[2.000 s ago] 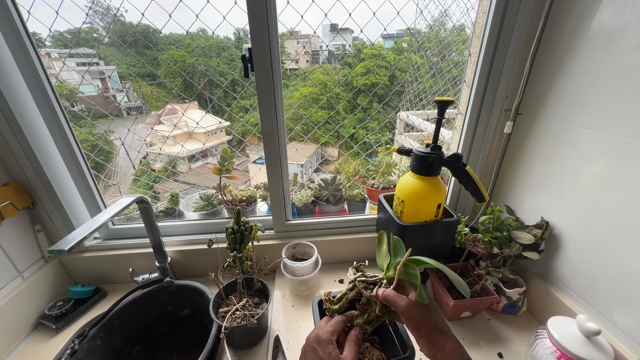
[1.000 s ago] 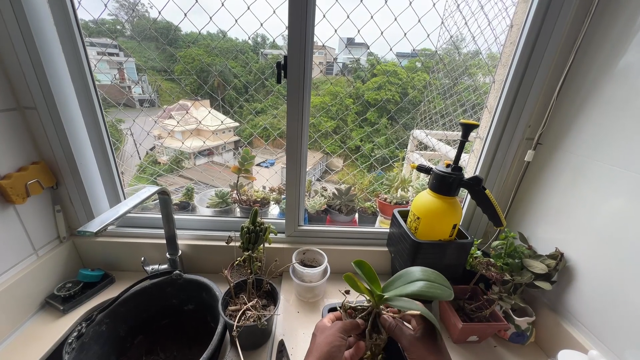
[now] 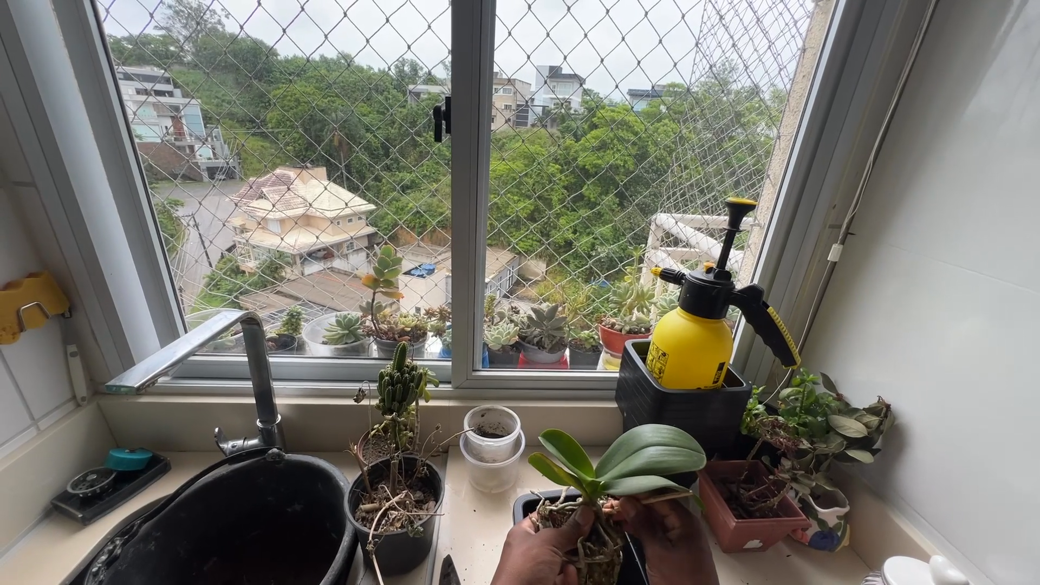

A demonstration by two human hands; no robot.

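Observation:
An orchid plant with broad green leaves [image 3: 630, 459] stands upright between my hands, its pale roots [image 3: 593, 544] hanging down in a tangle. My left hand [image 3: 540, 548] grips the root mass from the left, thumb near the leaf base. From the right, my right hand [image 3: 666, 540] holds the base and roots of the same plant. Beneath and behind the hands is a dark rectangular planter [image 3: 526, 505], mostly hidden by them and the roots.
Left: a black bucket [image 3: 219, 520] under a metal faucet [image 3: 256, 366], and a potted cactus [image 3: 398, 386]. Behind: stacked clear plastic cups [image 3: 493, 447]. Right: a yellow pump sprayer [image 3: 691, 345] in a black square pot [image 3: 642, 398], a terracotta-coloured planter [image 3: 751, 508], a white lid [image 3: 922, 569].
The orchid has turned: its leaves leaned toward the right hand two seconds ago and now spread above both hands. Both hands remain on the roots and base.

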